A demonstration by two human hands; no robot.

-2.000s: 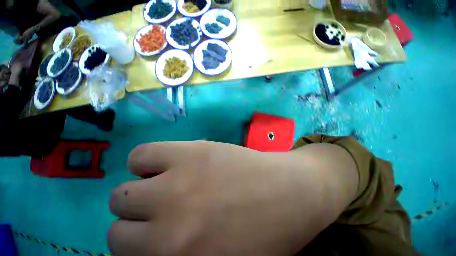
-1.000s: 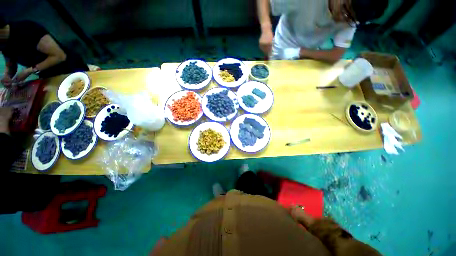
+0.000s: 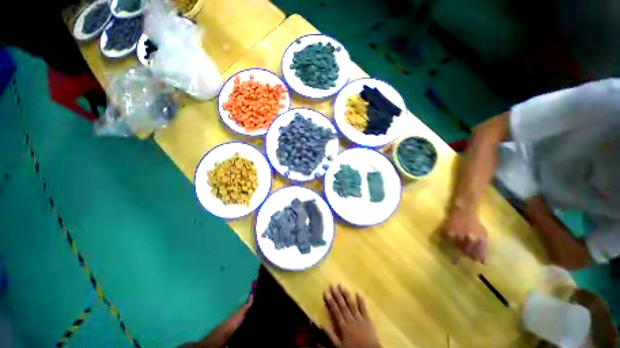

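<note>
My right hand (image 3: 351, 321) lies palm down on the yellow table (image 3: 408, 272) at its near edge, fingers apart and holding nothing. My left hand (image 3: 234, 322) is low over the floor side, cut off and blurred; its fingertips are near a dark reddish edge, and I cannot tell whether it grips it. Nearest are a white plate of grey-blue chips (image 3: 296, 228), a plate of yellow-brown chips (image 3: 233, 179) and a plate with two groups of blue-green pieces (image 3: 348, 182). Beyond them are orange chips (image 3: 255, 103) and dark slate-coloured chips (image 3: 303, 144).
A coworker's hand (image 3: 466, 236) rests on the table at right. A dark slim tool (image 3: 493, 290) and a translucent white container (image 3: 557, 319) lie nearby. Behind are a small bowl of dark green pieces (image 3: 416, 156) and more plates. Clear plastic bags (image 3: 180, 61) are at upper left.
The view has turned and moved closer to the plates. My right hand now rests on the table. The coworker's hand shows on the tabletop at right.
</note>
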